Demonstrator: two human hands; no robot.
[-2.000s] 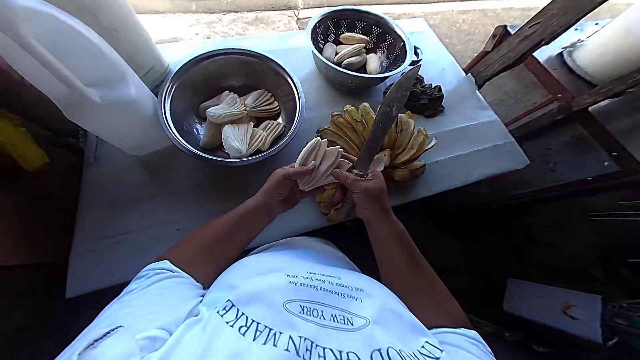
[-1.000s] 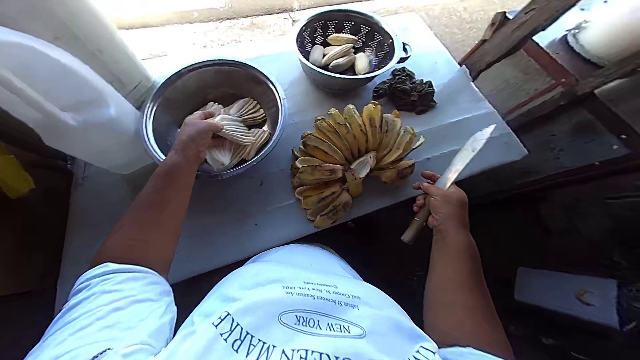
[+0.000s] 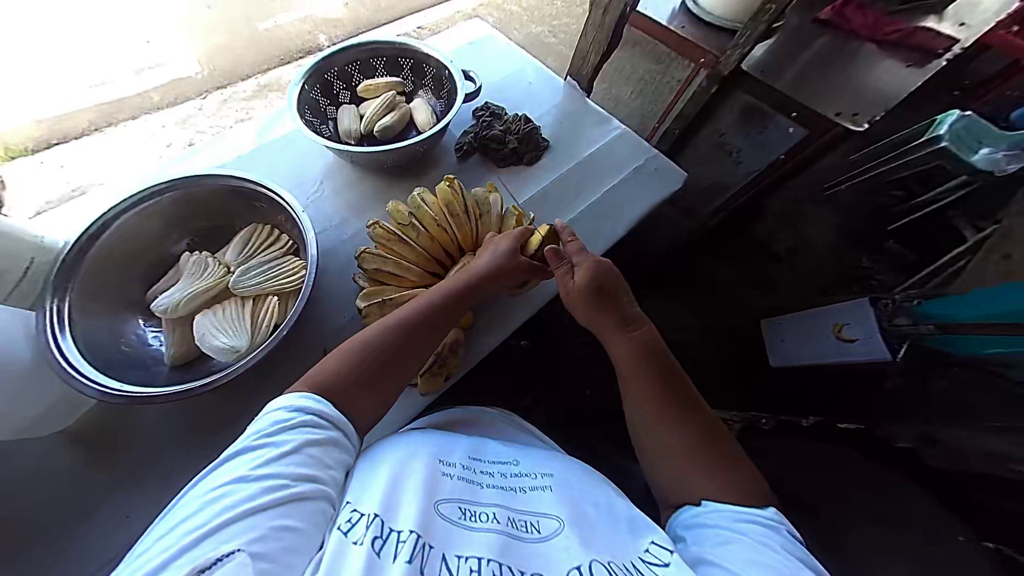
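Observation:
A large bunch of yellow bananas (image 3: 420, 232) lies on the white-covered table. At its right end my left hand (image 3: 510, 260) holds a banana (image 3: 542, 240), and the fingers of my right hand (image 3: 588, 280) grip the same banana from the other side. The knife does not show clearly; whether it is in my right hand I cannot tell. Left of the bunch, a steel bowl (image 3: 88, 320) holds several peeled bananas sliced into fans (image 3: 236, 328). Behind the bunch, a perforated metal colander (image 3: 312, 76) contains several whole peeled bananas (image 3: 380, 112).
A dark crumpled bundle (image 3: 502, 138) lies beside the colander. The table's right corner (image 3: 668, 176) ends near a wooden post (image 3: 602, 40). White containers (image 3: 32, 376) stand beyond the bowl at the left. A pale box (image 3: 828, 332) is lower down at the right.
My left hand has left the sliced bananas in the bowl and moved right to the bunch. My right hand, which held the knife clear of the bunch, is now at a banana. The view has turned.

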